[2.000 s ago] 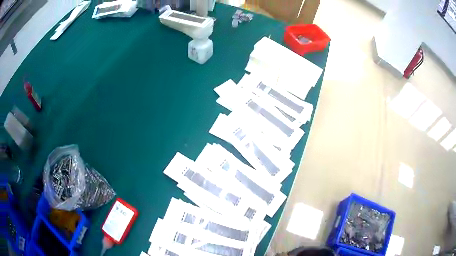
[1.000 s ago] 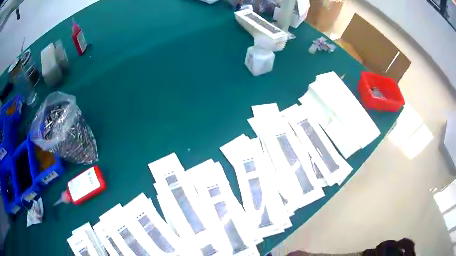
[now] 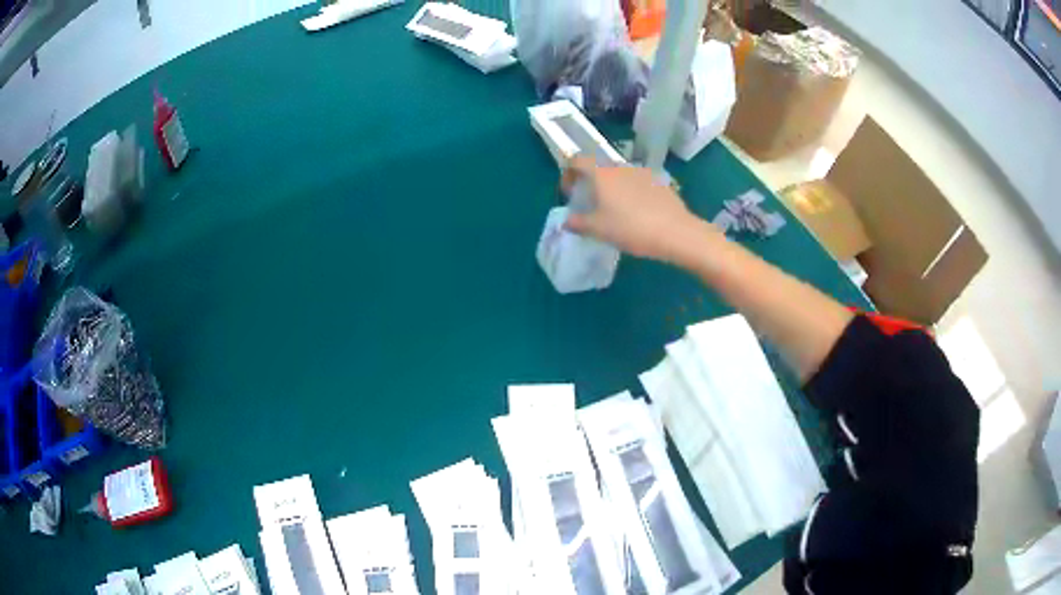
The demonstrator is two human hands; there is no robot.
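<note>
My right hand [image 3: 622,209] reaches in from the right, at the lower end of a window pack [image 3: 572,130] and the top of the squat white bottle [image 3: 578,253]. Its fingers are bent; blur hides whether they grip either one. My left hand is out of view. Window packs with grey strips [image 3: 567,511] lie in an overlapping row along the near edge. Blank white packs [image 3: 739,430] lie stacked at the row's right end.
Left are blue parts bins [image 3: 47,436], a bag of metal parts [image 3: 102,370] and a red glue bottle [image 3: 136,493]. A pale post [image 3: 671,87] stands beyond my hand. Small grey pieces [image 3: 748,215] lie near the right edge; open cartons [image 3: 896,221] are beyond it.
My right arm has come in from the lower right to the bottle and pack. The view has shifted, showing more of the bench's far side; the red tray is out of view.
</note>
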